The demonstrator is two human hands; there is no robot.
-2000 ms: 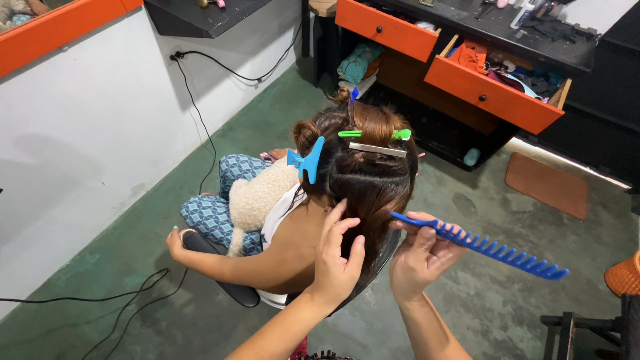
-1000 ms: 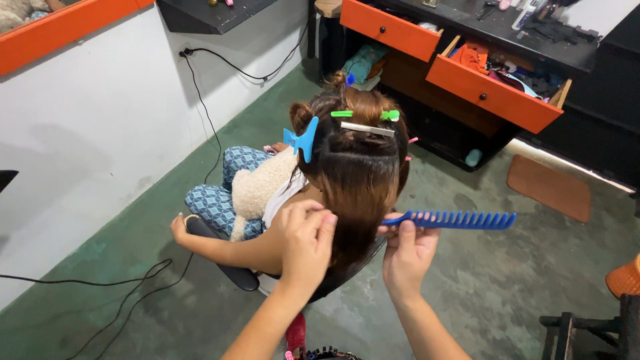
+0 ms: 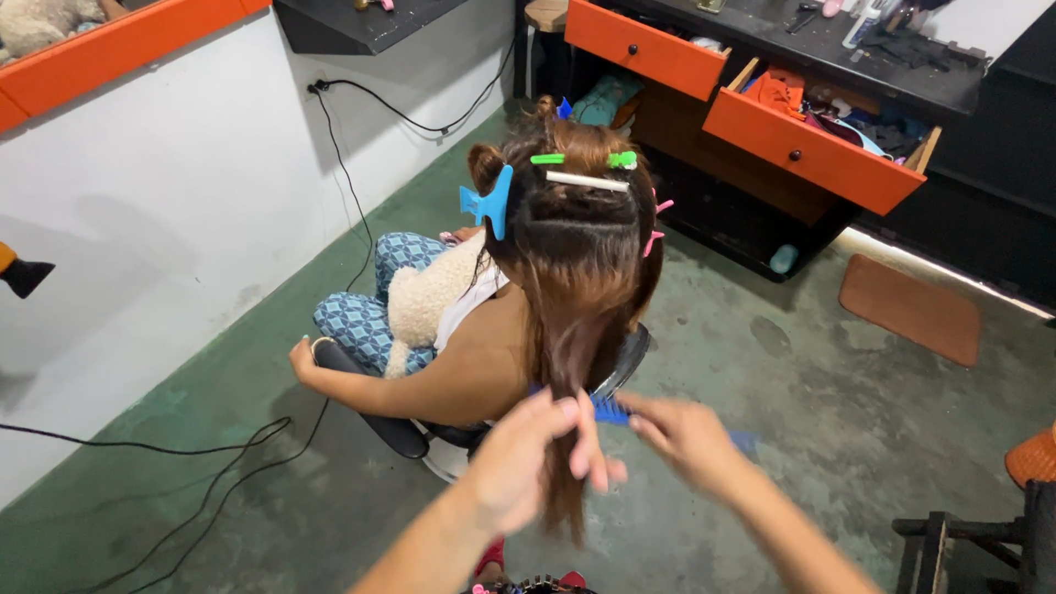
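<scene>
A person sits facing away, their long brown hair [image 3: 577,322] parted at the back. My left hand [image 3: 536,454] grips the lower lengths between its fingers, and the ends hang below it. Just right of it, my right hand [image 3: 689,441] holds a blue wide-tooth comb [image 3: 610,410], partly hidden, at the hair. A light-blue butterfly clip [image 3: 497,204] sits on the left of the head. Green clips [image 3: 622,160] and a whitish flat clip [image 3: 587,181] cross the back. Pink clips [image 3: 653,242] are at the right side and a dark blue clip [image 3: 564,108] is on top.
The chair's black armrest [image 3: 371,404] is at the left, with black cords [image 3: 239,466] on the floor beyond. Open orange drawers [image 3: 813,153] jut from the black counter ahead. A brown mat [image 3: 910,309] lies at right, above a dark wooden stand [image 3: 973,528].
The comb has swung from pointing out to the right to lying at the lower hair. My left hand has moved down and now holds the gathered lengths.
</scene>
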